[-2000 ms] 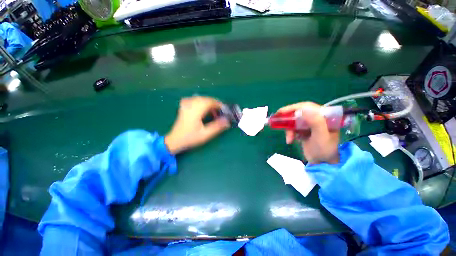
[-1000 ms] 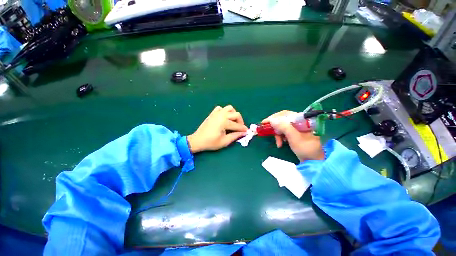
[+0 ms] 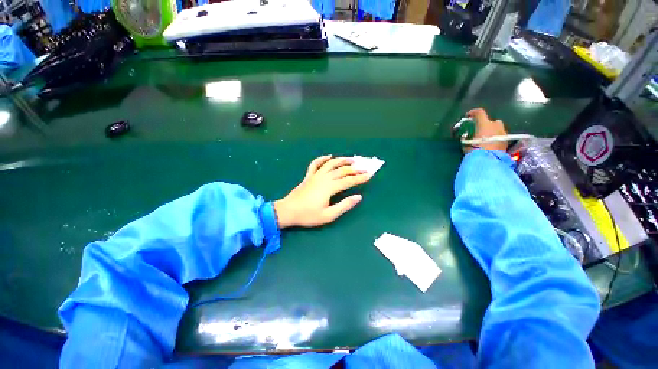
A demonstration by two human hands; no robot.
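Observation:
My left hand (image 3: 323, 193) lies palm down on the green bench with its fingers apart. Its upper fingertips rest on a small crumpled white paper (image 3: 369, 165). My right hand (image 3: 488, 132) is stretched out to the back right. The green cap of the glue syringe (image 3: 468, 129) and the pale hose show at its fingers. The red end of the syringe is hidden. Something dark shows at the fingertips; I cannot tell if it is a black unit in their grip. A larger white paper (image 3: 410, 261) lies flat between my forearms.
Two black units (image 3: 117, 128) (image 3: 252, 119) lie on the bench at the back left. The grey controller (image 3: 552, 193) stands at the right, with a black box (image 3: 597, 144) on it. A green fan (image 3: 144, 17) and a white-and-black stack (image 3: 249, 27) stand at the back.
My right hand has moved away from the small paper to the back right, with the syringe's green cap and hose. My left hand has opened and flattened over the small paper.

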